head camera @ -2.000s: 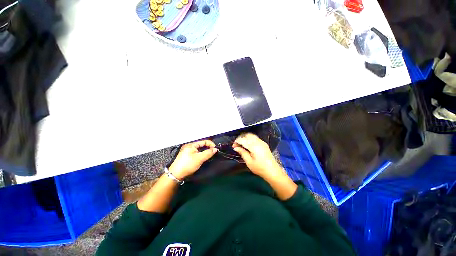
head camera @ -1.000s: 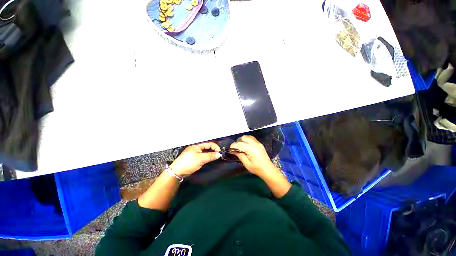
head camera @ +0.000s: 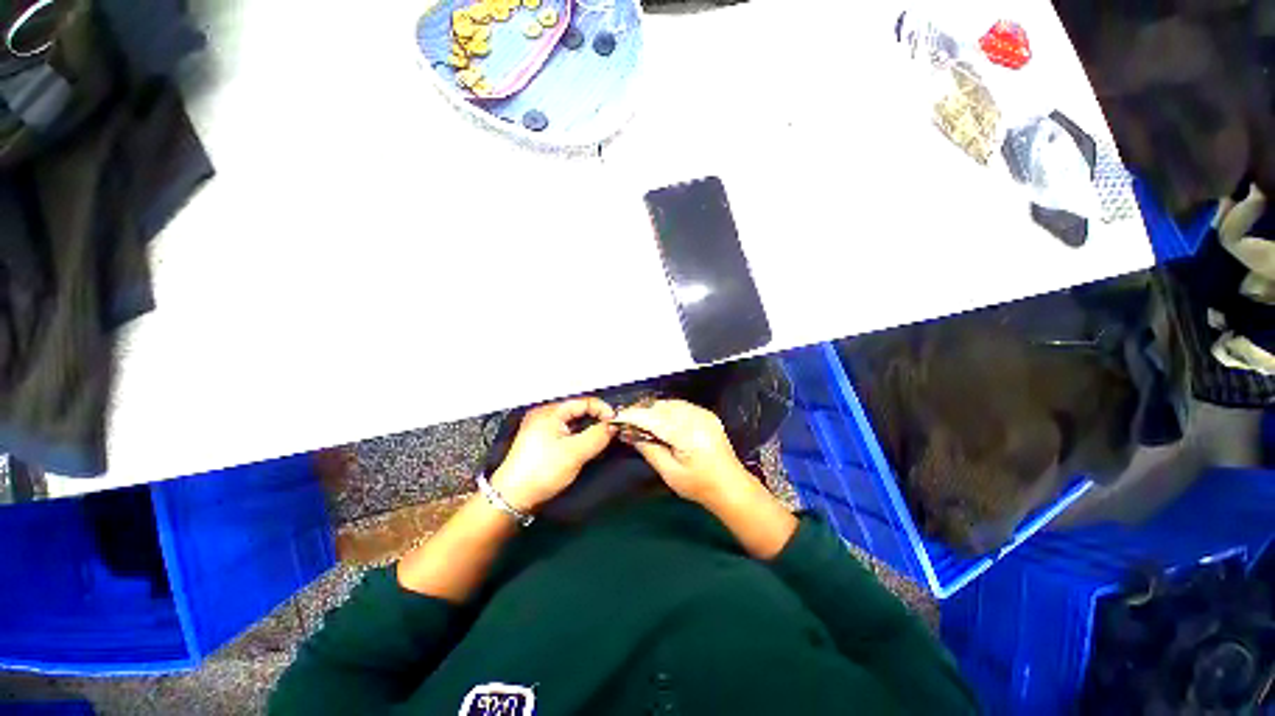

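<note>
A dark garment (head camera: 601, 480) lies bunched in my lap below the table's edge. My left hand (head camera: 557, 450) has thumb and fingertips pinched together at the cloth. My right hand (head camera: 685, 445) meets it from the right, its fingers closed on the dark cloth, with the fingertips of both hands nearly touching. A small dark piece shows between them; whether it is cloth, a button or a tool cannot be told. No needle can be made out.
The white table (head camera: 420, 280) bears a black smartphone (head camera: 708, 269), a pale blue dish (head camera: 601, 91) with yellow-gold and dark buttons, plastic bags (head camera: 1049, 161) and a red item (head camera: 1005, 45). Dark garments (head camera: 84, 252) lie at its left. Blue crates (head camera: 252, 567) stand on both sides of me.
My hands have closed together, the right hand moving left and turning flatter over the cloth. The loose thread seen earlier between them no longer shows clearly. The view has shifted slightly.
</note>
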